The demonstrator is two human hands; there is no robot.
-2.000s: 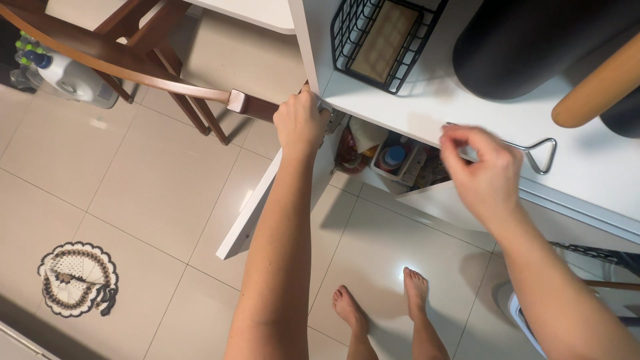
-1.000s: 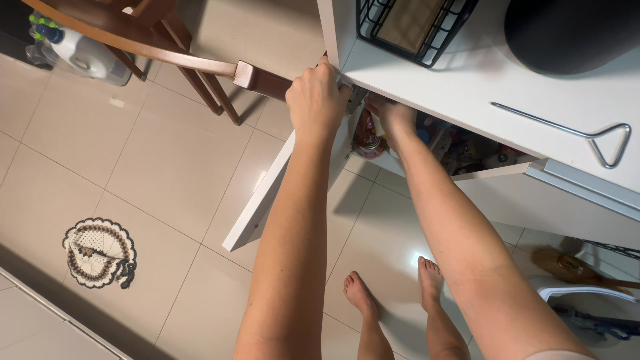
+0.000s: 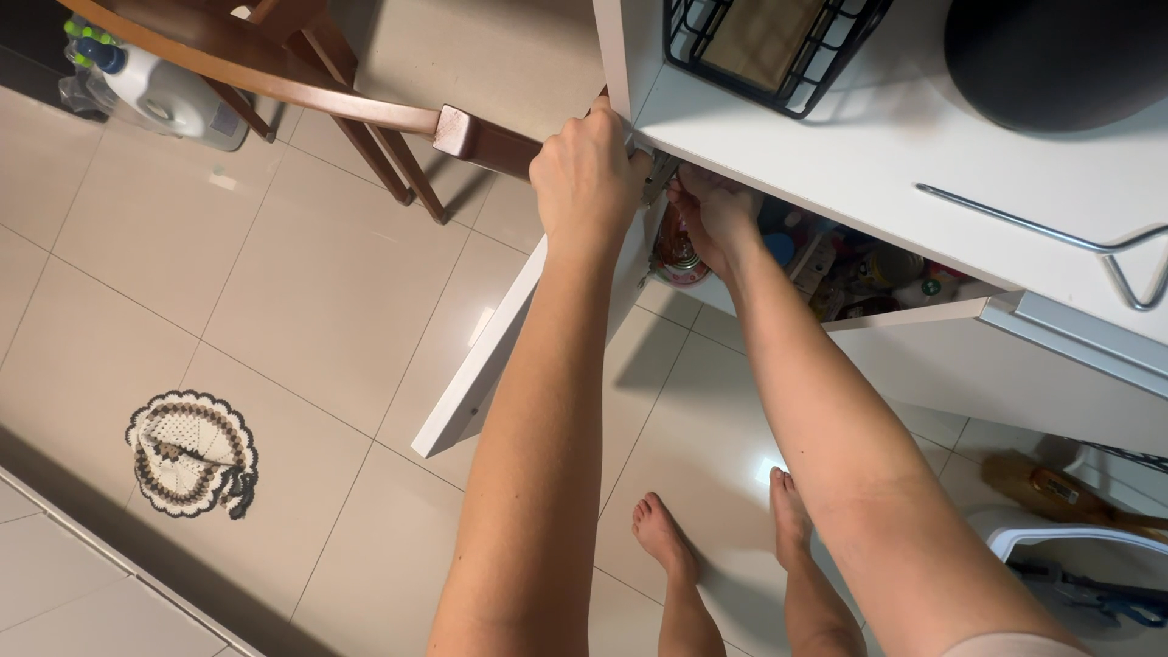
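Observation:
My left hand (image 3: 589, 173) is at the cabinet's left corner, by the hinge side of an open white door (image 3: 484, 356); its fingertips are largely hidden, so what it grips does not show. My right hand (image 3: 721, 219) reaches inside the cabinet under the white countertop (image 3: 876, 155), close to the metal hinge (image 3: 659, 178); its fingers are partly hidden. A jar or bottle with reddish contents (image 3: 677, 246) stands just left of and below that hand. On the countertop lies a metal rod with a triangular handle (image 3: 1031, 219).
A black wire basket (image 3: 766, 55) and a large black round object (image 3: 1049, 55) stand on the countertop. A second white cabinet door (image 3: 995, 356) is ajar at right. At left are a wooden chair (image 3: 365, 100), a white detergent jug (image 3: 173, 100) and a crocheted mat (image 3: 192, 452) on the floor.
My right hand has moved left from the triangular-handled rod into the cabinet. The rod, under that hand's fingers two seconds ago, now lies alone on the countertop. My left hand stays at the cabinet corner.

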